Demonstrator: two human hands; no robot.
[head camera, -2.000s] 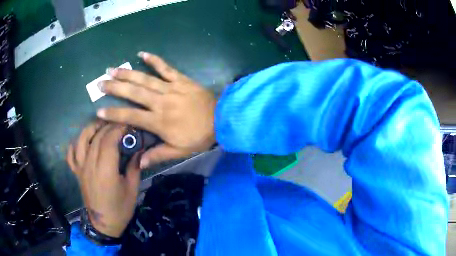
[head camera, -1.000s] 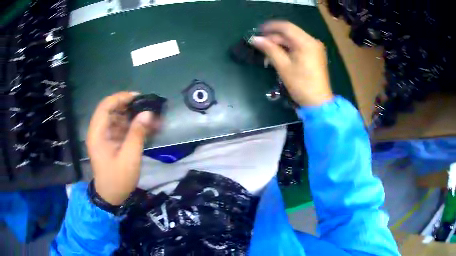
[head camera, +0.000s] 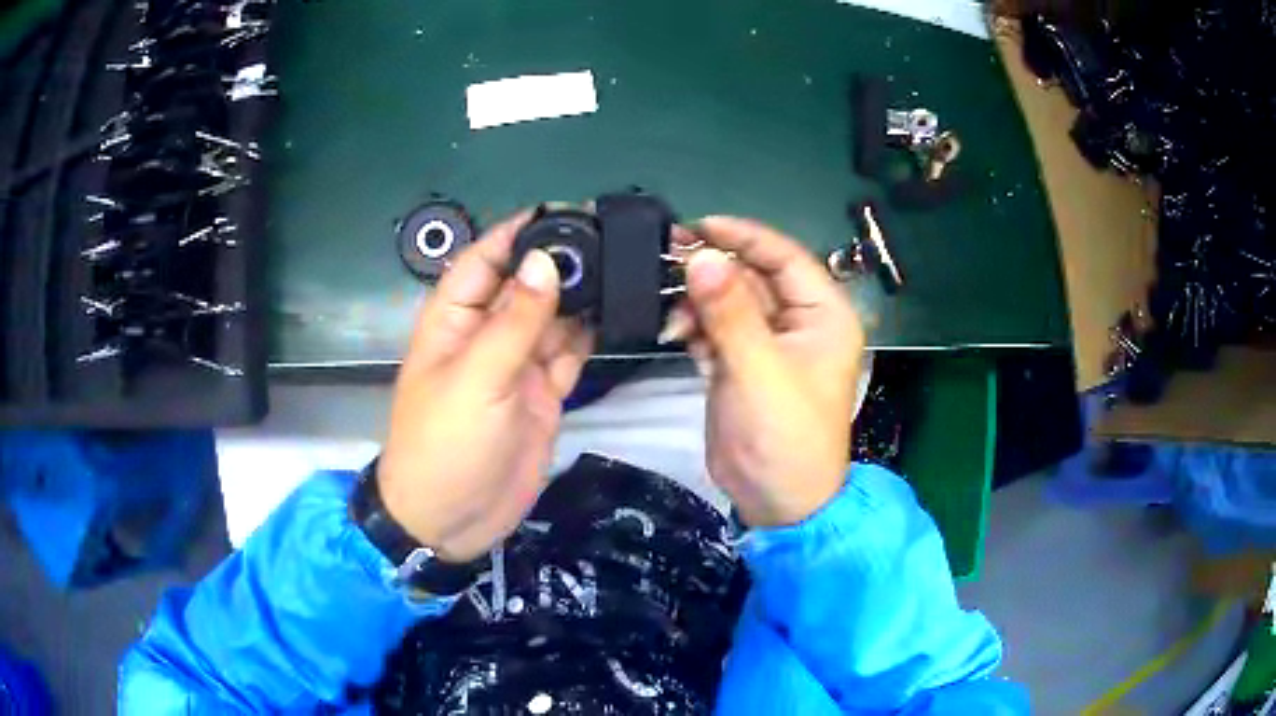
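My left hand (head camera: 483, 378) holds a round black part (head camera: 571, 241) with a pale ring, its thumb on the face. My right hand (head camera: 773, 367) grips the silver wire handles of a black binder clip (head camera: 634, 269). The clip's wide black body is against the right side of the round part; whether its jaws are around the edge cannot be told. Another round black part (head camera: 435, 239) with a silver ring lies on the dark green bench (head camera: 728, 126), left of my hands.
A black tray (head camera: 56, 280) with rows of clipped assemblies (head camera: 168, 182) stands at left. A white strip (head camera: 532, 99) lies on the bench. Loose clips (head camera: 870, 252) lie right of my right hand, others farther back. A cardboard box (head camera: 1092, 238) full of clips is at far right.
My right hand has come back from the bench's right side with a clip. My left hand has brought its round part to meet it. The view has shifted, showing more of the tray.
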